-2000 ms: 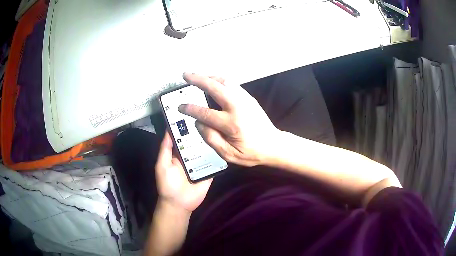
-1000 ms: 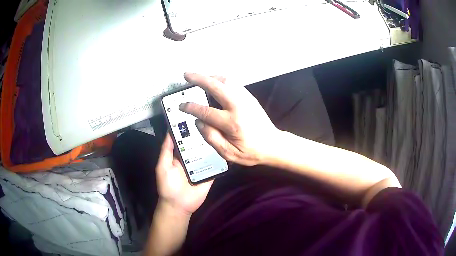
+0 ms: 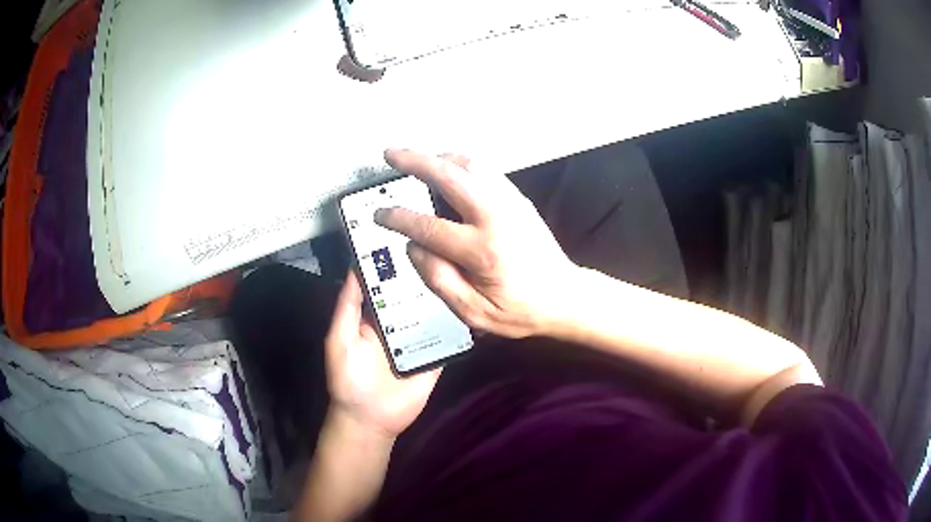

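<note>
A smartphone (image 3: 408, 316) with a lit, mostly white screen lies tilted in front of the white table's near edge. My left hand (image 3: 373, 372) holds it from below and its left side. My right hand (image 3: 490, 245) is over the screen's upper right part. Its fingers are apart and it grips nothing. One fingertip is at the upper part of the screen, and another finger reaches past the phone's top edge. I cannot tell whether the fingertip touches the glass.
The white table (image 3: 235, 133) spans the top. A red and dark tool (image 3: 707, 17) lies on it. An orange-rimmed crate (image 3: 22, 219) holds purple fabric (image 3: 61, 214) at left. White quilted panels (image 3: 112, 418) are piled below it. Grey-white panel bundles (image 3: 827, 235) stand at right.
The phone and both hands have shifted slightly to the right in the view. The grip on the phone is the same.
</note>
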